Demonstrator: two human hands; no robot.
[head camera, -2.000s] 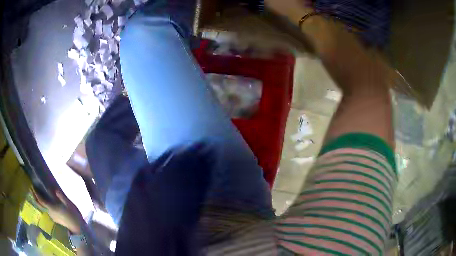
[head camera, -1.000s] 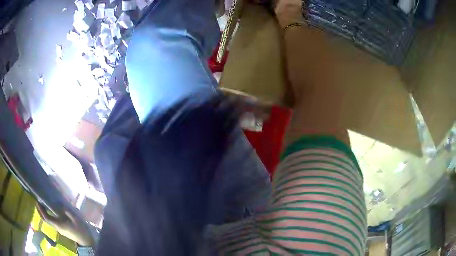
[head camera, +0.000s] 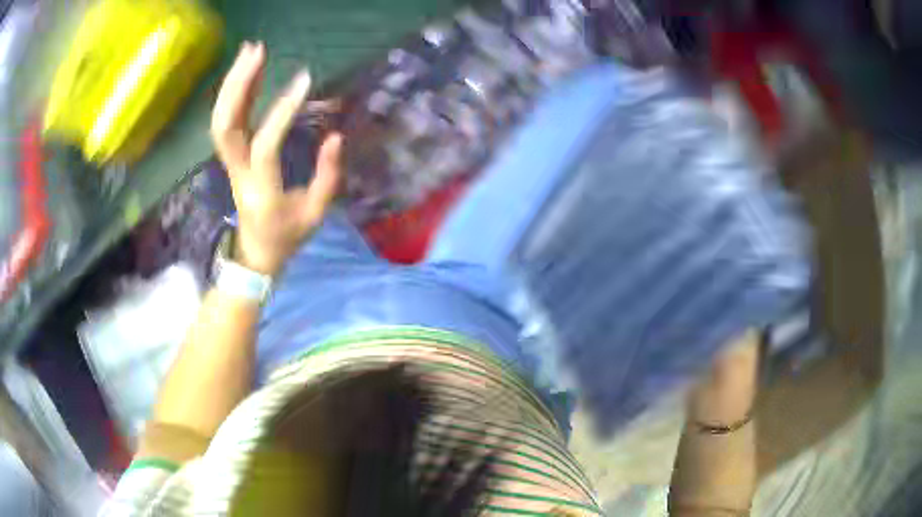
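Observation:
A large grey-blue bundle of what look like packed bagged pieces (head camera: 657, 242) lies over my right thigh, blurred. My right hand (head camera: 735, 366) is at its lower right edge and holds it; the fingers are hidden under or behind the bundle. My left hand (head camera: 265, 167) is raised at the left with its fingers apart and empty, near the edge of the green bench (head camera: 313, 35). Bright yellow boxes (head camera: 131, 76) stand on the bench, beyond my left hand.
An open brown carton (head camera: 844, 252) is at the right, beside the bundle. A red stool (head camera: 763, 61) is at the upper right. Many small pale pieces (head camera: 435, 101) lie beyond my legs. A red strip (head camera: 32, 207) and a white sheet or bag (head camera: 142, 328) are at the left.
The view has swung towards the bench. My right hand has come up from the carton side with the grey bundle. My left hand now shows raised and open.

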